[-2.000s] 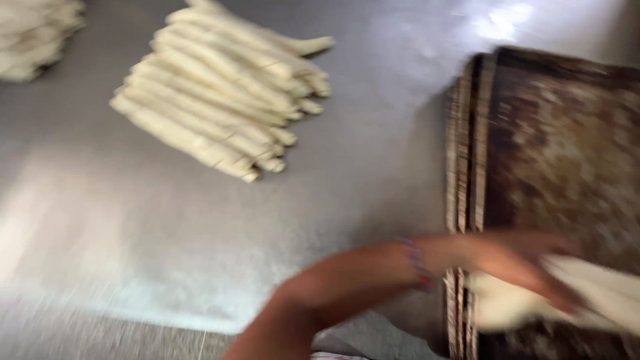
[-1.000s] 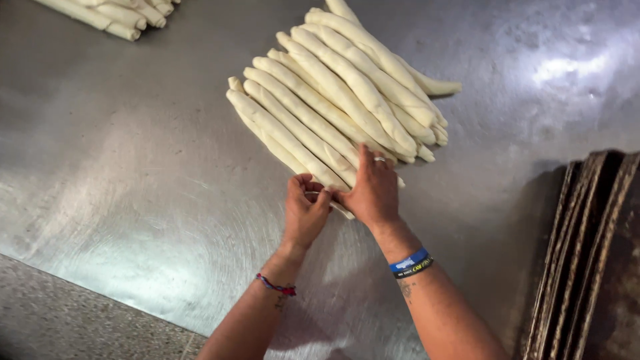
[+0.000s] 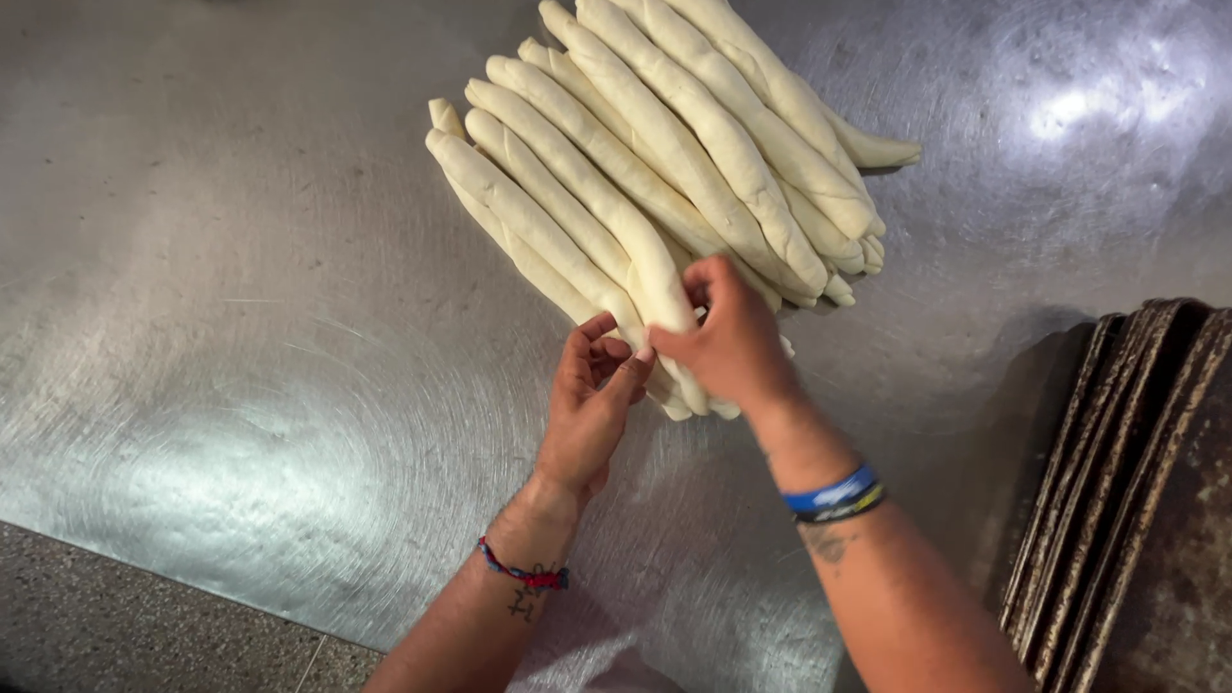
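A pile of long, pale dough strips (image 3: 674, 144) lies slantwise on the steel table, their near ends pointing toward me. My right hand (image 3: 727, 332) grips one upper strip close to its near end, thumb on the left side and fingers on the right. My left hand (image 3: 597, 395) is at the near left ends of the pile, its thumb and fingers curled at a strip's edge. Whether the left fingers pinch the dough is hard to tell. Some strip ends stick out below my right hand.
Stacked dark, worn metal baking trays (image 3: 1155, 481) stand at the lower right, beside my right forearm. The steel table (image 3: 241, 289) has its near edge at the lower left, with speckled floor (image 3: 144, 616) beyond it.
Two seconds ago one hand was over the trays on a pale sheet or piece; a second ago both hands were at the dough pile's near left end. Now my right hand grips a strip farther right.
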